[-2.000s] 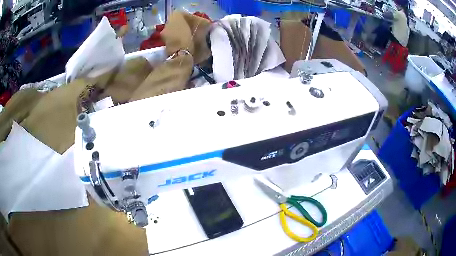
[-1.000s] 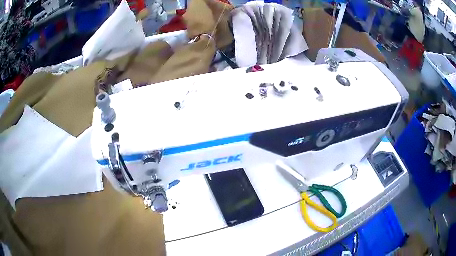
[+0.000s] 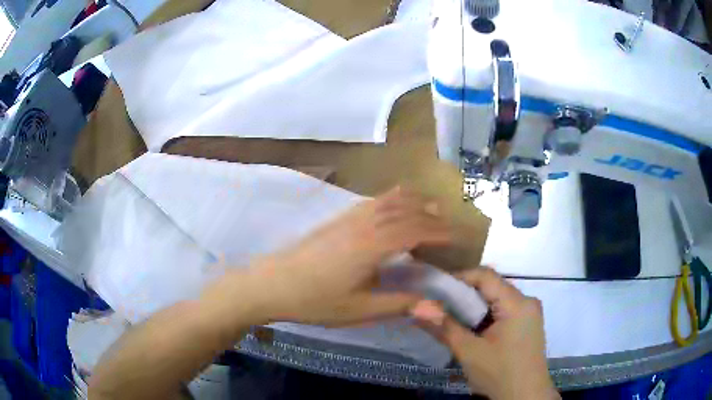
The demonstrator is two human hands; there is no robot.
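Observation:
My left hand [image 3: 367,250], blurred, reaches in from the lower left with its fingers curled over a pale folded fabric edge [image 3: 449,291]. My right hand [image 3: 503,332] pinches the other end of this fold at the front right, below the machine head. A large fabric panel with its white side up [image 3: 211,203] lies under my left forearm. A second white panel [image 3: 312,86] lies behind it. Brown fabric [image 3: 359,160] shows between them and reaches the presser foot [image 3: 471,187]. My hands hide where the fold joins the panel.
The white JACK sewing machine head [image 3: 624,101] stands at the right. A black flat rectangle [image 3: 611,226] and yellow-and-green-handled snips [image 3: 683,305] lie right of the needle area. The ruler-marked front edge [image 3: 585,373] runs below my hands. A grey vented box [image 3: 35,129] stands far left.
The view has swung left and down, so the machine now sits at the right. Both my hands have come into view with the pale folded edge between them. More white panel shows.

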